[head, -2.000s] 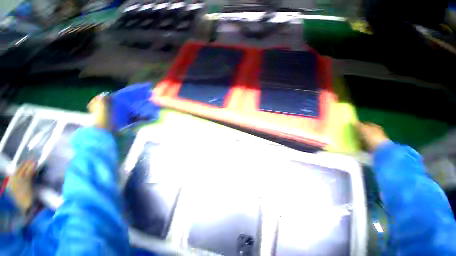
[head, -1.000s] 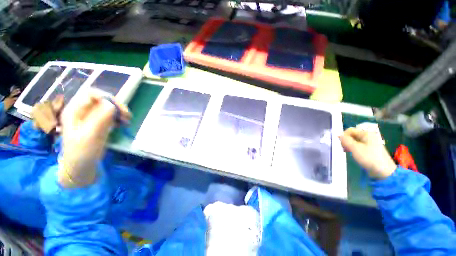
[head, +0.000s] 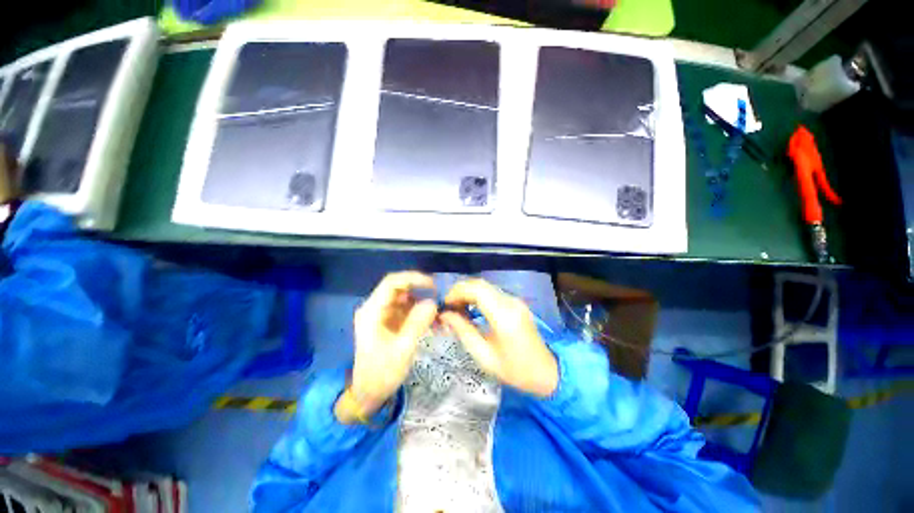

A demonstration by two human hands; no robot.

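Observation:
My left hand [head: 389, 341] and my right hand [head: 506, 336] are together in front of my lap, fingertips pinched on a tiny dark piece [head: 441, 309], with a bit of blue by my right fingers; its details are too small to tell. Beyond them on the bench lies a white foam tray [head: 359, 130] with three recesses. Each holds a grey tablet back housing [head: 438, 130], with a dark camera square at the lower right corner. Clear film lines cross the housings.
Right on the green mat [head: 747, 215] are blue strips [head: 717, 170], a white pad [head: 732, 105], dark tweezers [head: 737, 137], an orange air gun [head: 808, 175] and a white bottle [head: 830, 82]. Left are another white tray [head: 102, 190] and a person's blue sleeve [head: 110, 321]. Blue stools stand below.
Both hands have come from far apart to meet in front of my lap. The view has tilted down; the red tray is nearly out of the picture and the white tray sits higher.

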